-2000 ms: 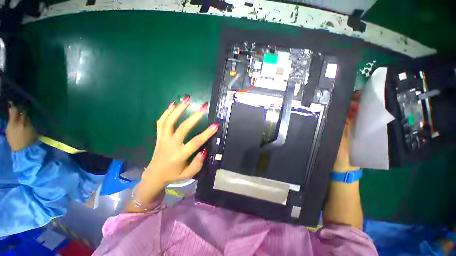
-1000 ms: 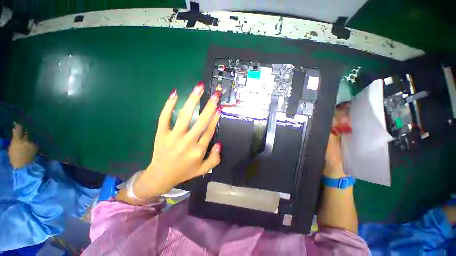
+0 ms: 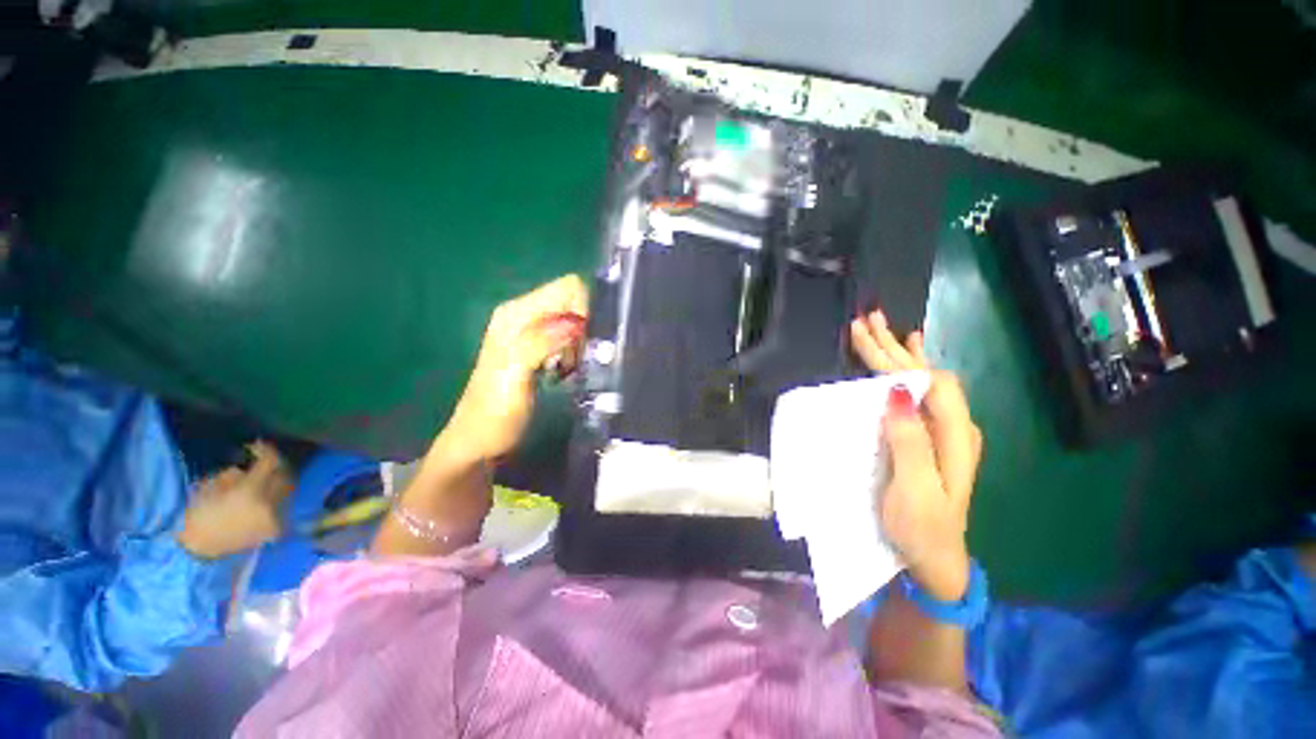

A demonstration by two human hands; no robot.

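Observation:
The open tablet half-assembly (image 3: 693,332) is in front of me over black foam (image 3: 898,231). Its picture is blurred, and its left rim looks raised. The mainboard with a green patch is at its far end, a pale strip (image 3: 681,479) at its near end. My left hand (image 3: 527,361) is curled at the tablet's left edge, fingertips against the rim. My right hand (image 3: 927,462) pinches a white backing sheet (image 3: 837,469) between thumb and fingers, over the tablet's near right corner. Its other fingertips are at the tablet's right edge.
Another open tablet (image 3: 1104,296) on black foam lies at the right. Tiny white scraps (image 3: 979,215) are on the green mat (image 3: 390,217) between the units. A whitish board (image 3: 808,36) stands behind the taped edge strip. Blue-clothed people are at both sides; one hand (image 3: 238,503) shows at left.
My right hand came from beyond the tablet's right side to its edge, bringing the sheet over the corner. My left hand went from spread to curled. The tablet shifted left on the foam.

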